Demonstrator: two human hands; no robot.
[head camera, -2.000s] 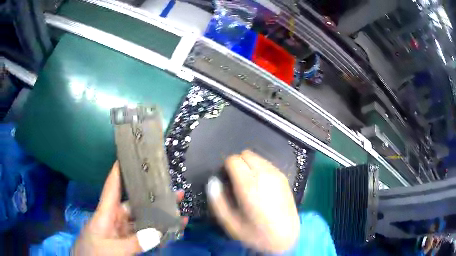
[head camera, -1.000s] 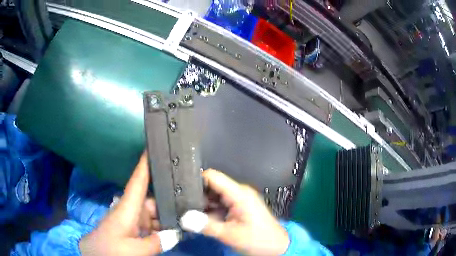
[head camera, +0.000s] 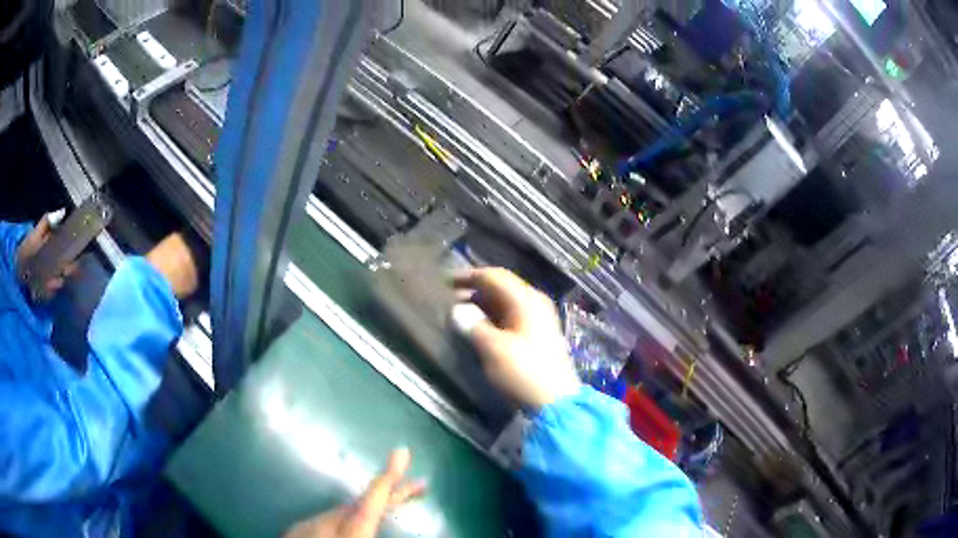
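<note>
My right hand (head camera: 517, 338), with a white cap on a fingertip, grips one side of a blurred grey-brown end plate (head camera: 422, 299). The plate is over the green conveyor belt (head camera: 328, 263) between the rails; I cannot tell whether it touches the belt. My left hand (head camera: 370, 509) is at the bottom edge, partly cut off, with fingers apart and empty, over the glossy green mat (head camera: 305, 420).
A blue upright post (head camera: 263, 158) crosses the view left of the plate. Beyond it, a neighbouring worker's blue sleeves (head camera: 131, 336) and hands show, one holding a similar plate (head camera: 71, 240). A red bin (head camera: 653, 422) and machinery stand beyond the conveyor.
The view has swung left and up. My left hand has let go of the plate, and my right hand has carried it over the conveyor. The nut tray and the stacked plates are out of view.
</note>
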